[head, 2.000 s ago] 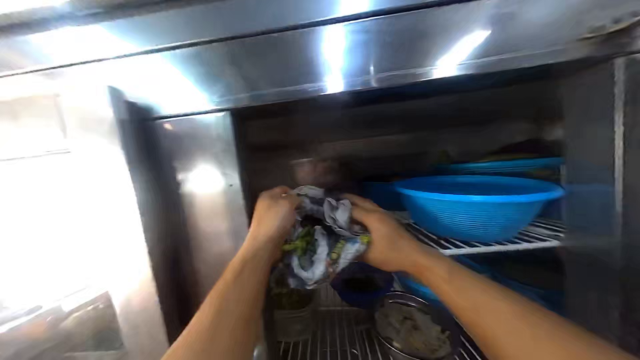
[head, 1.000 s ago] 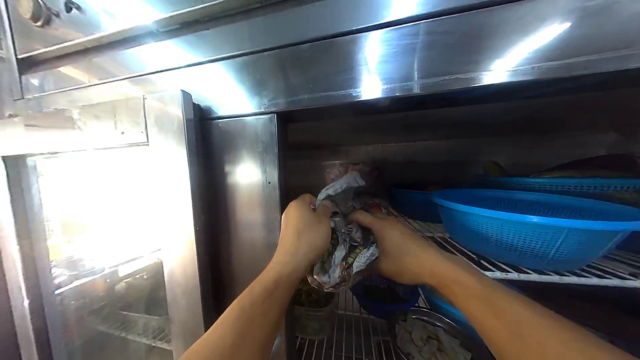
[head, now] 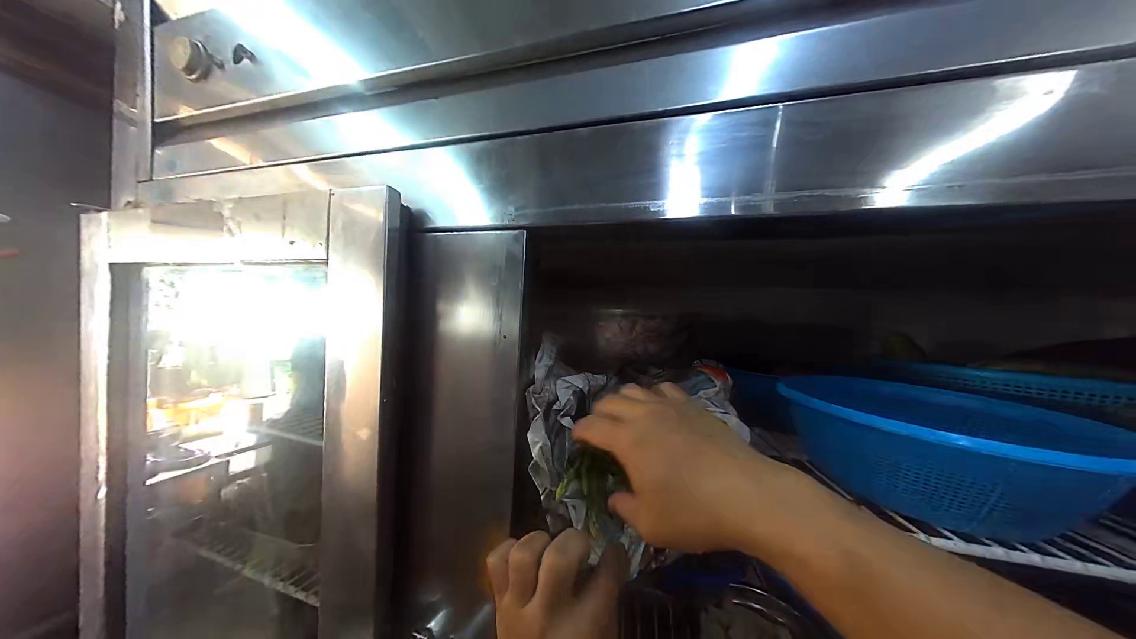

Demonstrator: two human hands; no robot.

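A bundle of crumpled printed paper lies spread at the left of the upper wire shelf inside a steel refrigerator. Leafy green stems show in its folds. My right hand reaches over the bundle, its fingers bent over the greens; whether they grip them is hidden behind the hand. Below and to the left, my left hand has its fingers curled near the lower end of the stems. What lies inside that hand cannot be seen.
A blue plastic colander stands on the wire shelf at the right, with another blue basket behind it. At the left is a glass-paned steel door. A steel rail runs above the opening. A dark container sits below the hands.
Both hands were together on the crumpled paper; now the left hand is lower and apart from the right. The paper has been opened out, with the greens showing. The view has shifted left.
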